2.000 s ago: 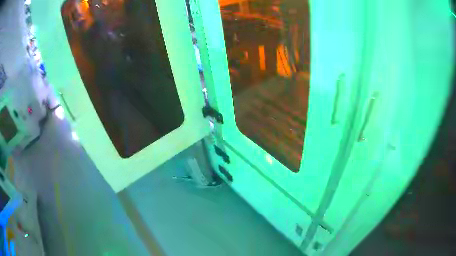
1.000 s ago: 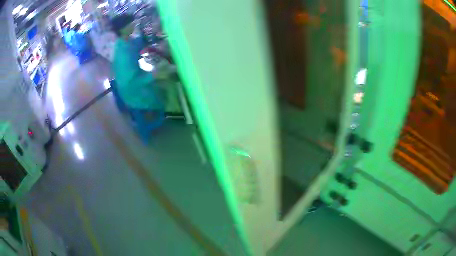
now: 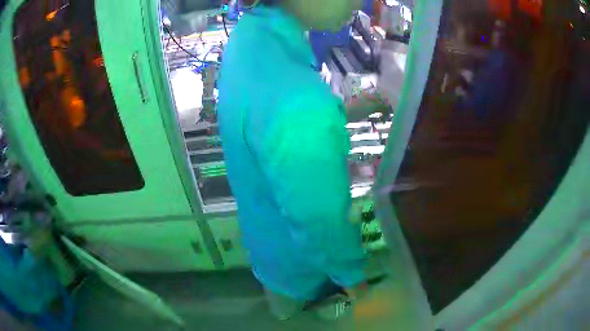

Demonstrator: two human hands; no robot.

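Neither of my hands is in the picture. Nearest in front of me stands a person in a blue-green smock (image 3: pixel 291 149), at an open machine bay. The machine bed (image 3: pixel 213 171) shows on both sides of the smock, with silver rails and green strips, partly hidden by the person. The person's lowered hand (image 3: pixel 360 288) is near a blurred orange-yellow patch (image 3: pixel 382 307); I cannot tell what that is or whether it is held.
A machine door with a dark window (image 3: pixel 491 155) stands close on the right. A green-white door with a handle (image 3: pixel 139 77) is on the left. Blue clothing (image 3: pixel 29 281) shows at the lower left edge. Grey-green floor (image 3: pixel 213 300) lies below.
The view has swung from the closed doors and the aisle to an open machine bay. A person in a smock now stands close in front.
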